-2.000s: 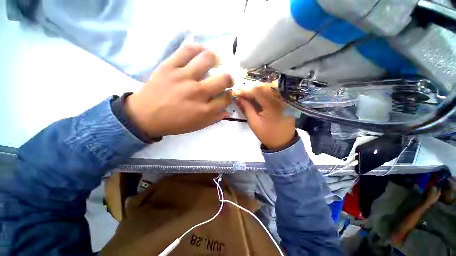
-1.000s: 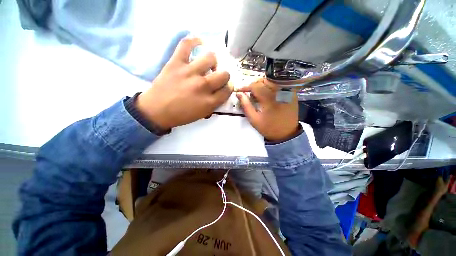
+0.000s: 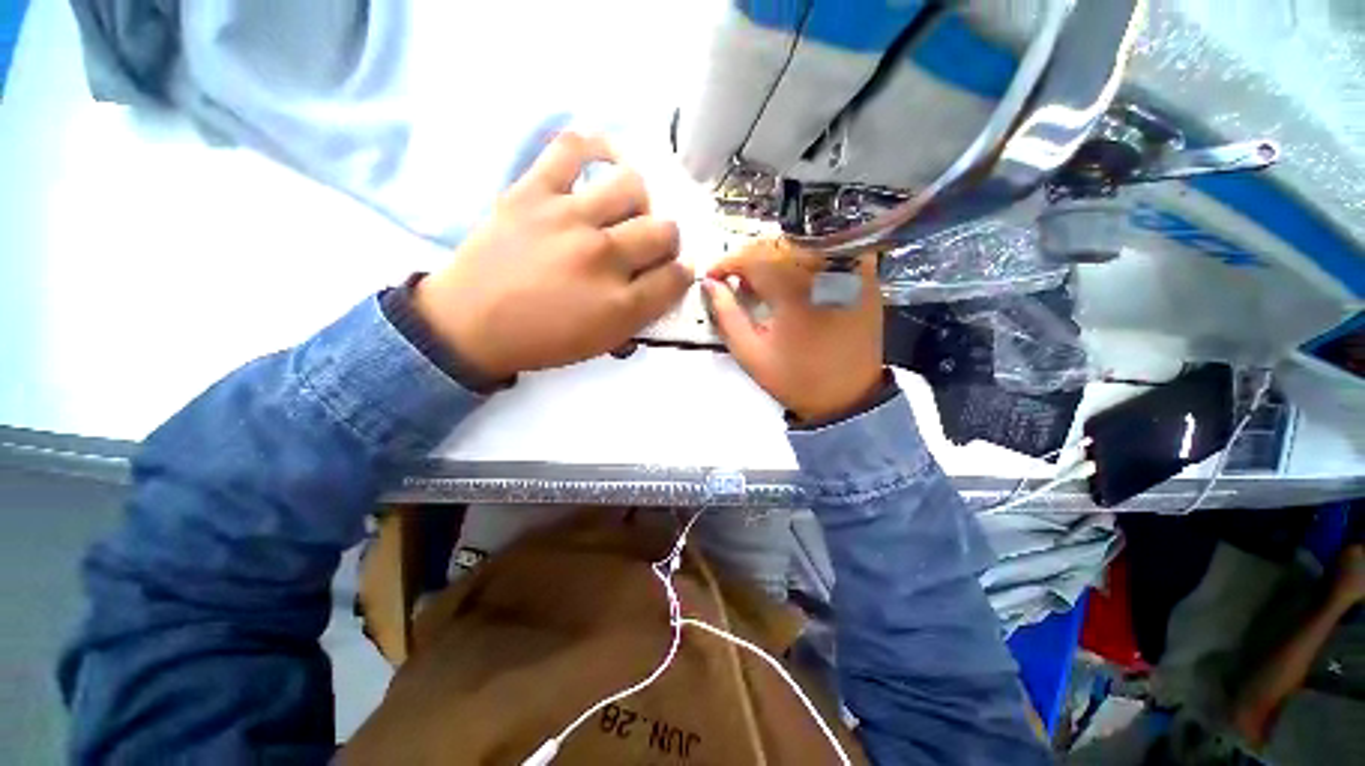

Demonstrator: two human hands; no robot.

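Observation:
Pale grey-blue cloth [image 3: 322, 127] lies on the white table at the upper left and runs under my left hand into bright glare. My left hand [image 3: 562, 270] has bent fingers pinching the cloth edge just left of the needle area. My right hand [image 3: 801, 322] meets it fingertip to fingertip, with thumb and forefinger pinched at the edge. A small dark and grey item shows in its palm, too unclear to name. The presser foot area [image 3: 756, 195] of the white and blue sewing machine [image 3: 883, 90] is just above my fingertips. Glare hides the stitching spot.
Black pieces and clear plastic [image 3: 988, 367] lie right of my right hand. A black phone or power bank [image 3: 1160, 434] with a white plug is at the table edge. A tape measure [image 3: 584, 489] runs along the front edge. Grey cloth [image 3: 1048, 561] hangs below. Another person's arm [image 3: 1302, 644] shows lower right.
The view has shifted, so the machine head appears further left and more of its right side shows. Both hands stay pinched together near the needle, with only small finger movements.

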